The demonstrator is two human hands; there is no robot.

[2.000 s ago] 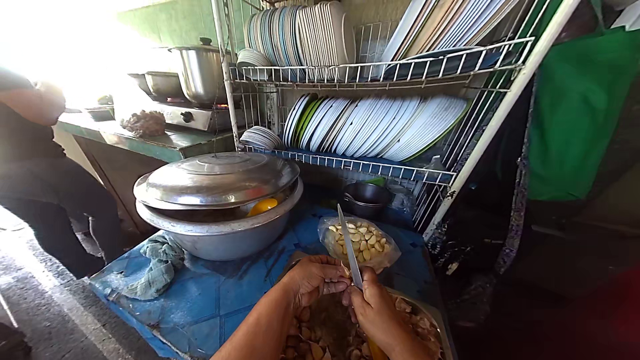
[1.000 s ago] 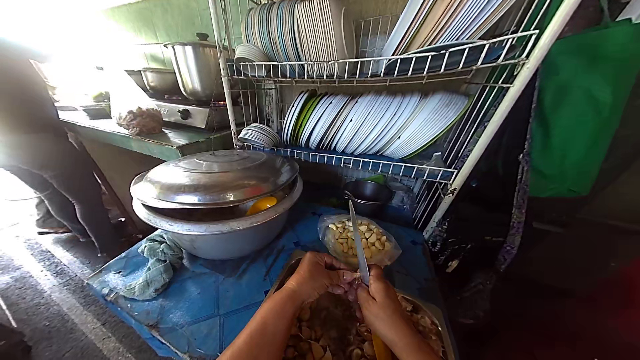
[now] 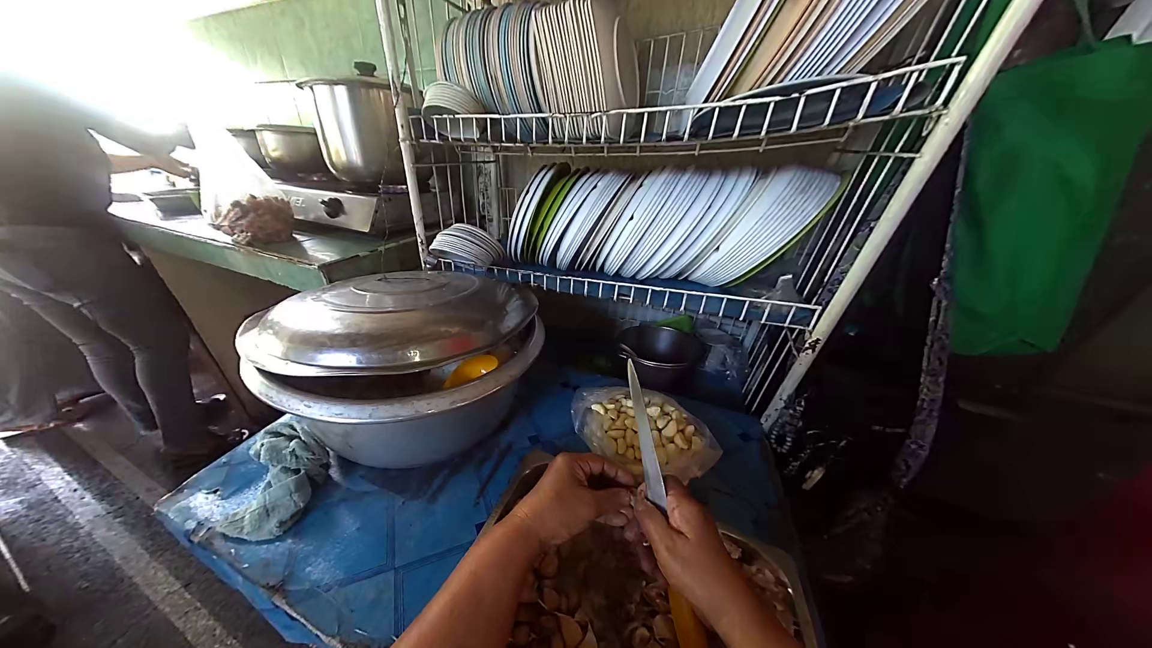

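My right hand (image 3: 679, 531) is closed on a knife, its blade (image 3: 646, 436) pointing up and away. My left hand (image 3: 571, 499) meets it, fingertips pinching a small thing, perhaps a garlic clove, mostly hidden by the fingers. Both hands are above a metal tray (image 3: 792, 576) of unpeeled garlic cloves (image 3: 562, 621) and loose skins. Beyond the blade, a clear plastic bag (image 3: 706, 459) lies spread around pale peeled cloves (image 3: 666, 427). A yellow-orange handle (image 3: 686, 621) shows beneath my right forearm; what it belongs to is hidden.
A large metal basin (image 3: 405, 423) with a tilted lid (image 3: 387, 319) stands left on the blue-covered table (image 3: 351, 576), beside a cloth (image 3: 283, 481). Black bowl (image 3: 661, 346) and wire dish rack (image 3: 621, 292) are behind. At the far left, a person (image 3: 81, 252) stands by a counter with a stove (image 3: 337, 207).
The person at the far left has an arm stretched toward a plastic bag on the counter. My hands stay close together over the tray, the knife still in my right hand.
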